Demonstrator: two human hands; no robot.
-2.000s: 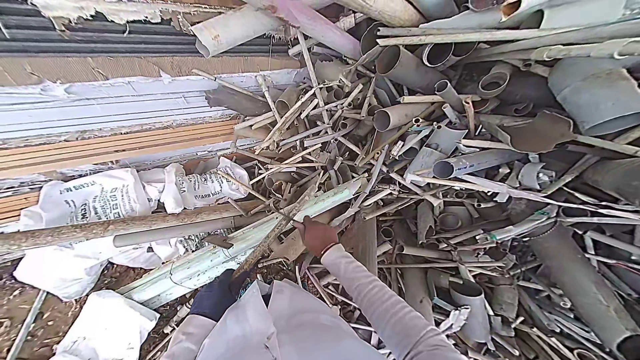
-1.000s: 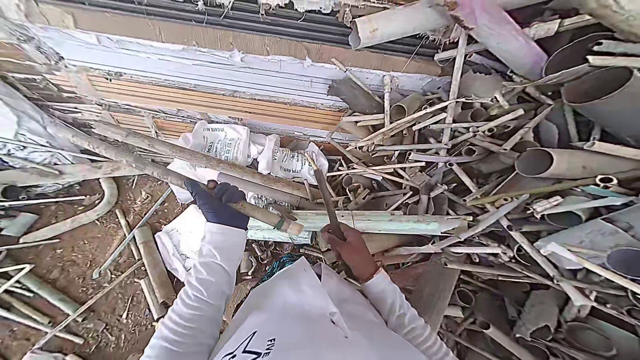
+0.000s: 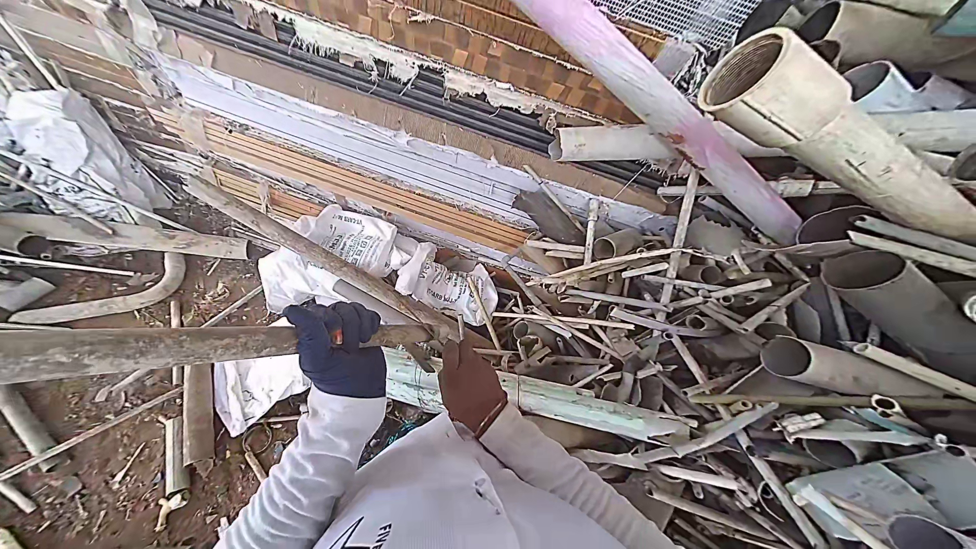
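Observation:
My left hand (image 3: 339, 347), in a dark blue glove, grips a long dirty grey pipe (image 3: 152, 352) that runs out to the left edge. The pipe's right end lies close to my right hand (image 3: 471, 385), which wears a brown glove. That right hand is closed around something thin, perhaps the handle of a tool; its far part (image 3: 421, 355) shows beside the pipe's end. Another long pipe (image 3: 305, 248) slants from the upper left down to the same spot. Under and beyond the hands are white printed sacks (image 3: 354, 240) and a pale green, split length of pipe (image 3: 602, 410).
A heap of broken grey pipes (image 3: 808, 358) fills the right side. A wide socketed pipe (image 3: 816, 114) and a pink-stained pipe (image 3: 648, 99) lie at the upper right. Stacked orange-brown strips (image 3: 366, 194) are behind the sacks. More pipes lie on the dirt ground (image 3: 99, 473) at the left.
Two seconds ago my left hand was low beside the green pipe; now it holds the grey pipe out to the left. Since one second ago, that pipe has swung to nearly level.

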